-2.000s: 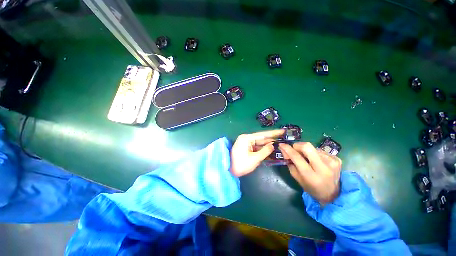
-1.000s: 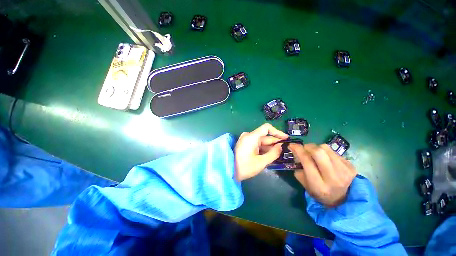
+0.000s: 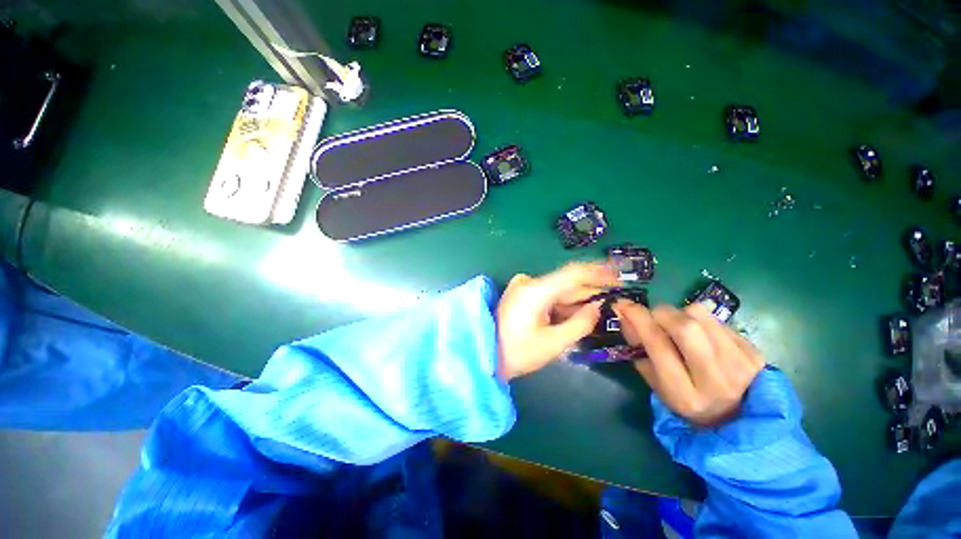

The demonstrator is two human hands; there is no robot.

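A small black electronic unit (image 3: 611, 328) with a pale patch is between my two hands, low over the green bench. My left hand (image 3: 543, 321) holds its left side with thumb and fingers. My right hand (image 3: 695, 358) has its fingertips on the unit's right side and top. A blue-violet glint shows along the unit's lower edge. I cannot tell if my right hand also holds a tool. Another black unit (image 3: 632, 263) lies just beyond my fingertips, and one (image 3: 713, 302) lies beside my right hand.
More units stand in a spaced row at the back (image 3: 522, 63). An open oblong case (image 3: 400, 200), a patterned smartphone (image 3: 258, 158) and a metal post (image 3: 276, 47) are at left. Units surround a clear bag (image 3: 938, 353) at right. Pale specks (image 3: 782, 203) lie on the bench.
The view has shifted, so the bench items sit higher in the picture. Both hands stay on the unit, and the blue-violet glint at its lower edge shows more clearly.
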